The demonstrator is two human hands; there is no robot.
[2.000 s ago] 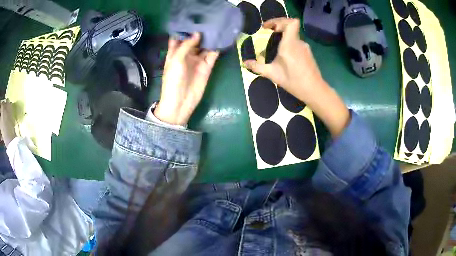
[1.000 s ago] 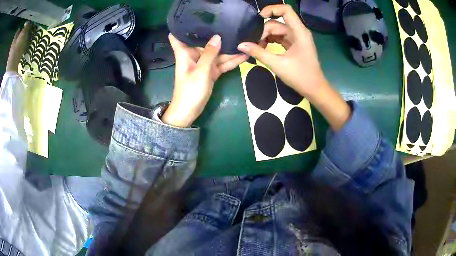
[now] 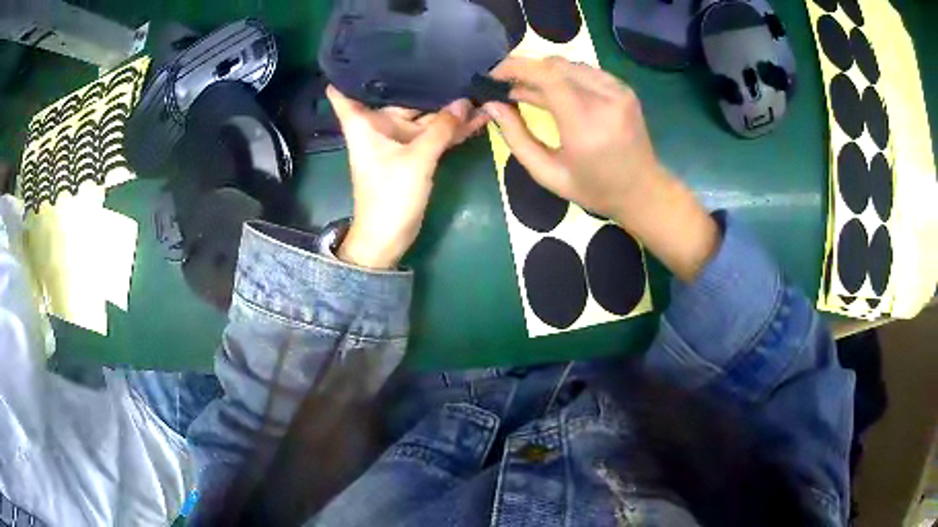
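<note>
My left hand (image 3: 396,170) holds a dark rounded base plate (image 3: 411,51) by its lower edge, above the bench at top centre. My right hand (image 3: 591,139) pinches a small black piece (image 3: 492,88), likely a pad, between thumb and fingers at the plate's lower right edge. I cannot tell whether the piece touches the plate. The pad sheet (image 3: 581,239) lies under and below my right hand, with black ovals and a bare part; the hand hides some of it.
Piled dark base plates (image 3: 231,149) lie at left. Two more base plates (image 3: 749,72) lie at upper right. A stack of spare pad sheets (image 3: 905,196) is at right, a carton (image 3: 897,412) below it. The neighbour's sticker sheets (image 3: 82,134) and a white sleeve (image 3: 41,391) are at left.
My right hand has moved from the sheet to the plate and now has a small black piece at its fingertips. The plate has been turned to another face. The neighbour's hand has left view.
</note>
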